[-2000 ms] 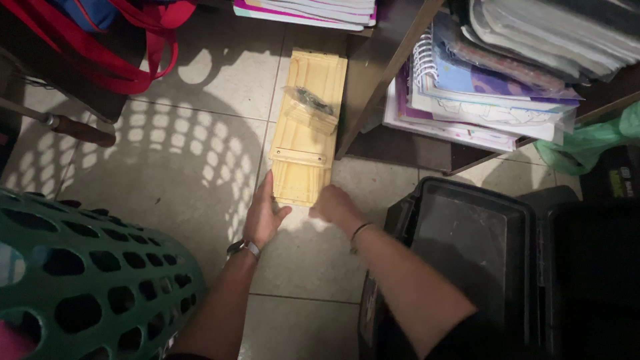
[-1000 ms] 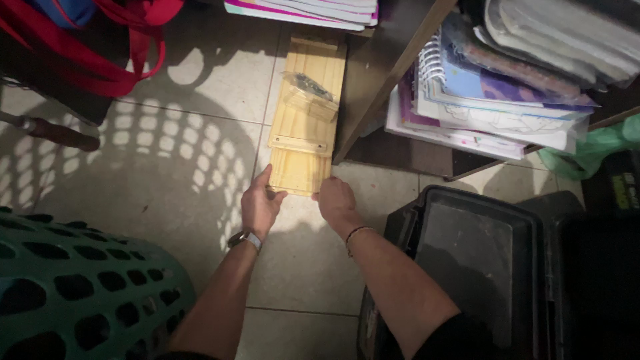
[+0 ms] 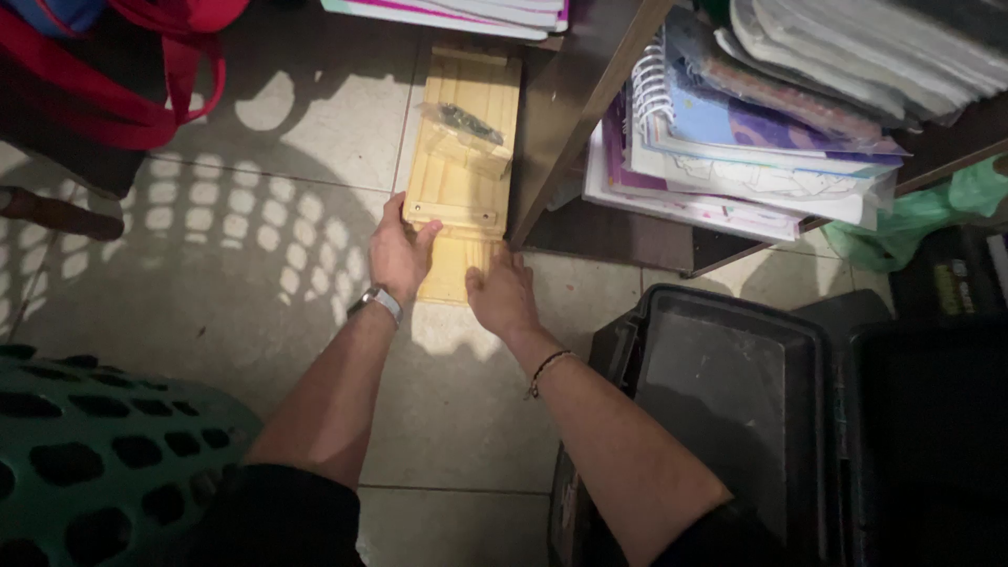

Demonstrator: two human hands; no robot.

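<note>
A long, narrow piece of light pine woodwork with crosspieces and small screws lies on the tiled floor beside a dark wooden shelf unit. On it rests a clear plastic bag with small dark parts inside. My left hand holds the left edge near the lower crosspiece, its thumb on top. At the lower right edge, my right hand grips the wood with the thumb on its face. The undersides of the wood and some fingertips are hidden.
The dark shelf unit holds stacked notebooks. An open black plastic case sits at lower right, a green perforated basket at lower left. A red strap, a brown wooden handle and a green plastic bag are around.
My left hand has moved up along the left edge, from the near end to beside the lower crosspiece. My right hand stays at the lower right edge.
</note>
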